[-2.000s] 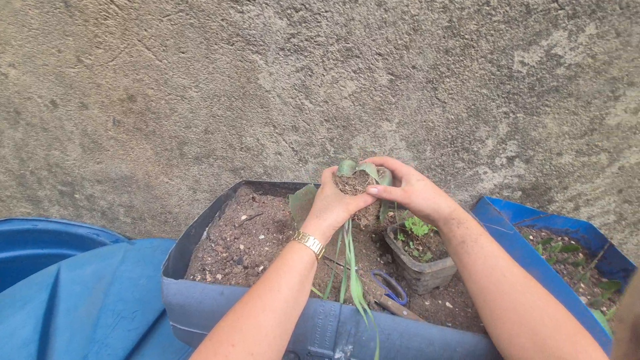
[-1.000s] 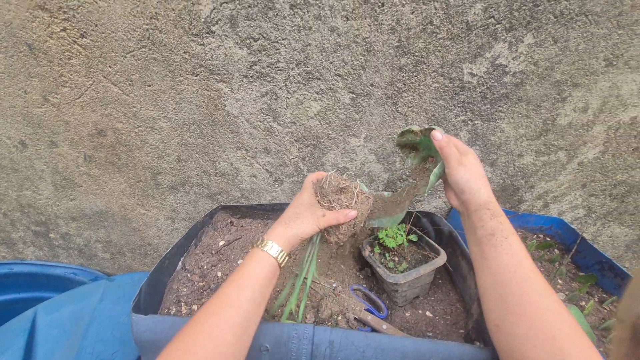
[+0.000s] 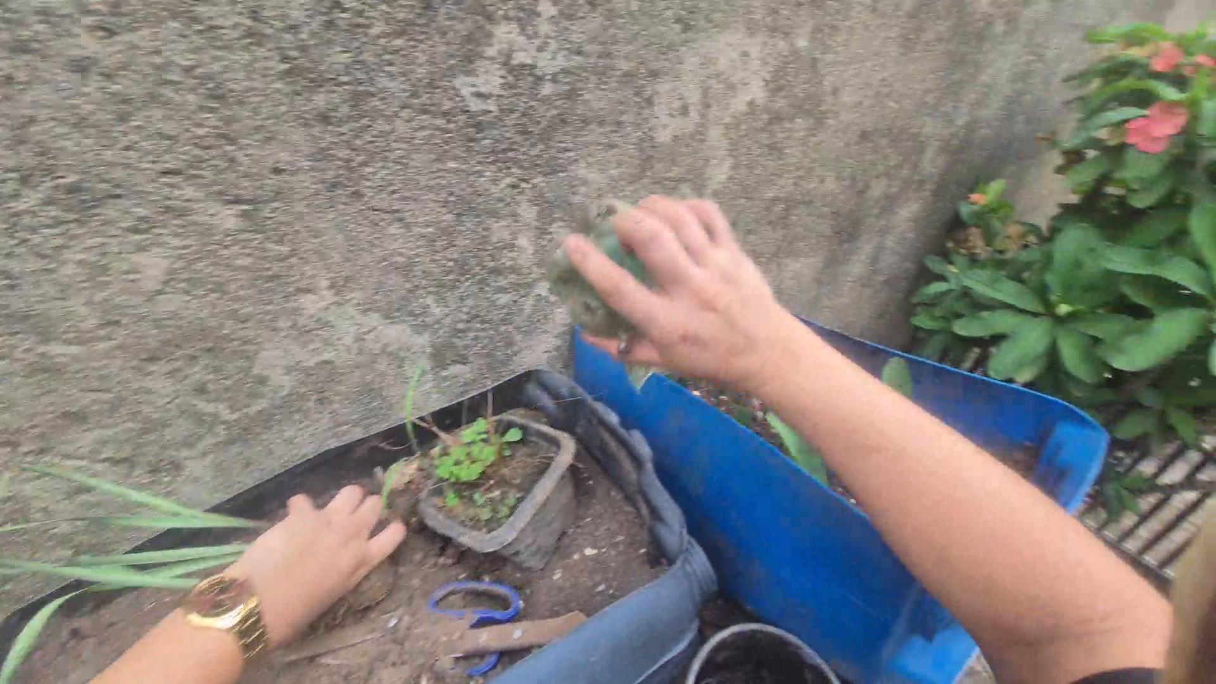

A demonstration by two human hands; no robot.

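Note:
My left hand (image 3: 328, 546), with a gold watch (image 3: 228, 613) at the wrist, is low over the soil (image 3: 608, 560) in a planter; its palm side is hidden, and long green leaves (image 3: 142, 560) spread out beside it. My right hand (image 3: 679, 290), raised in front of the wall, grips a blurred, crumpled green wrapping or leaf (image 3: 594, 285) with soil on it. A square pot (image 3: 546, 527) with a small leafy plant (image 3: 470, 461) stands in the soil. Blue-handled scissors (image 3: 480, 613) lie near a flat brown strip (image 3: 522, 635), perhaps wood.
A rough concrete wall (image 3: 285, 190) rises behind. To the right are a cut blue plastic container (image 3: 741, 494) holding soil and plants, and a bush (image 3: 1064, 294) with pink flowers. A round dark pot (image 3: 760, 655) stands at the bottom edge, near a metal grate (image 3: 1149, 503).
The view has swung right. My hands are farther apart. The root ball that my left hand held up earlier is no longer visible, and that hand is down at the soil.

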